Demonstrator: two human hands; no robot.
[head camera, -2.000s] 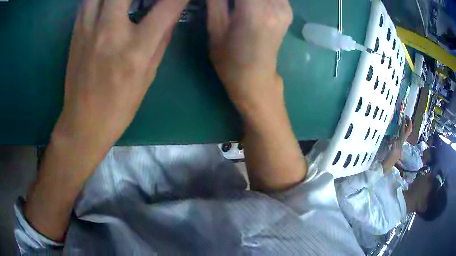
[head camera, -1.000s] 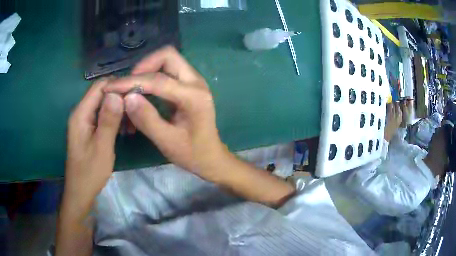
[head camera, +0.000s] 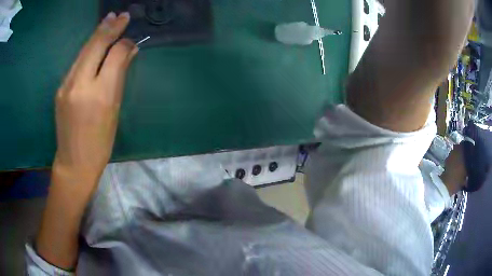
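Observation:
The dark jig (head camera: 186, 24) lies on the green mat at the top, cut off by the picture's top edge, with a round nest (head camera: 158, 12) in it. My left hand (head camera: 89, 99) is at the jig's left front corner, its fingertips touching it and thumb and fingers apart. I see nothing held in it. A thin pale strip (head camera: 143, 40) shows beside the thumb tip. My right forearm reaches up to the top right over the white tray (head camera: 357, 38); the right hand is beyond the picture's edge.
A translucent squeeze bottle (head camera: 294, 33) lies on its side, its nozzle crossing a thin silver rod (head camera: 321, 54). A white wipe (head camera: 6, 19) is at far left. A lower tray (head camera: 277, 175) with dark discs sits below the bench edge. Another person (head camera: 458, 161) is at right.
My hands were together in front of the jig, fingertips around a small part; now they are apart. The left has moved to the jig's corner, the right out at top right.

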